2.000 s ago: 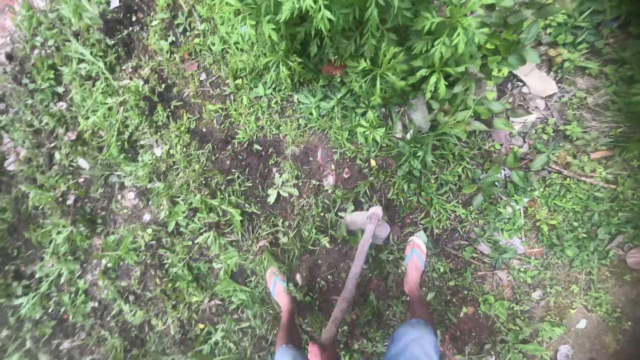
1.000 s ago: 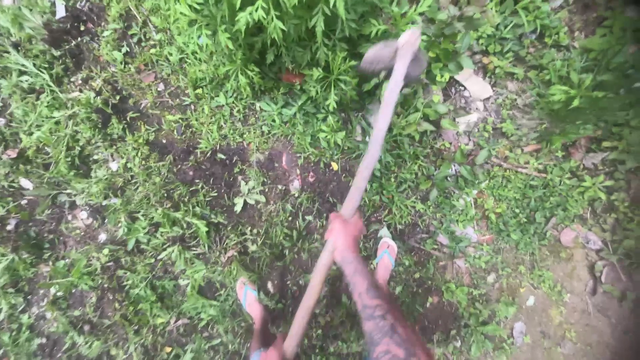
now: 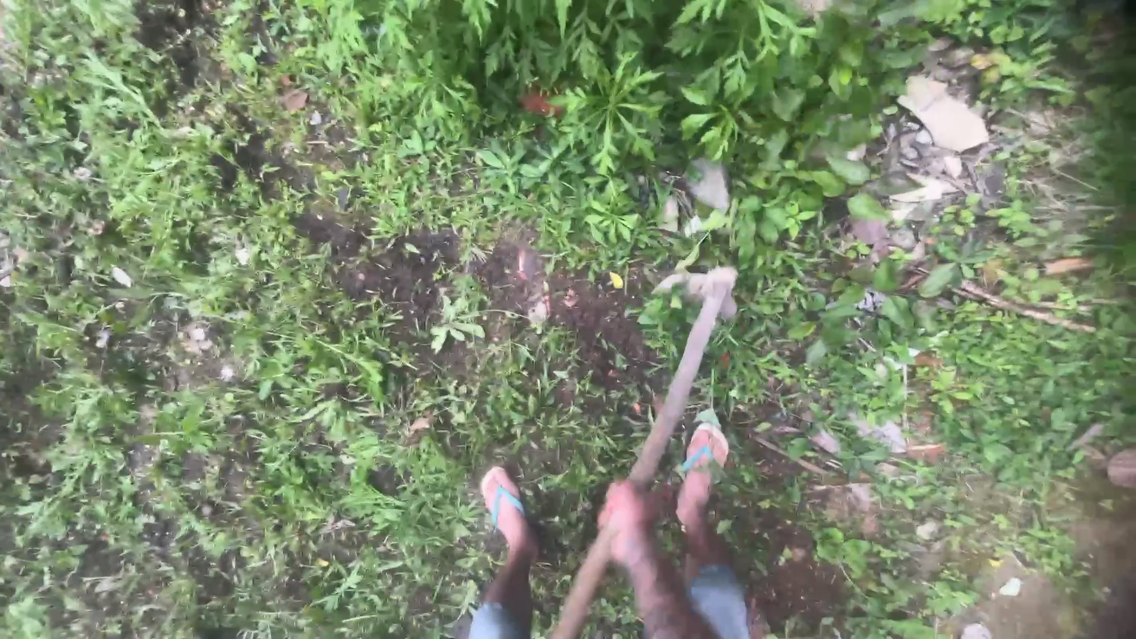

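Note:
A hoe with a long wooden handle (image 3: 679, 390) slants up from the bottom edge, its head (image 3: 701, 284) low among the weeds right of a patch of bare dark soil (image 3: 612, 333). My right hand (image 3: 627, 515), slightly blurred, is closed round the handle between my two feet. The lower end of the handle runs out of the frame, and my left hand is not visible. My feet wear flip-flops with light blue straps (image 3: 508, 501).
Tall leafy weeds (image 3: 603, 98) grow at the top. Flat stone-like pieces (image 3: 945, 115) and a dry stick (image 3: 1025, 309) lie at the right. Low weeds (image 3: 177, 426) cover much of the left side.
The hoe head was raised over the upper weeds one second ago; now it is down nearer my feet. My right hand has moved down with the handle.

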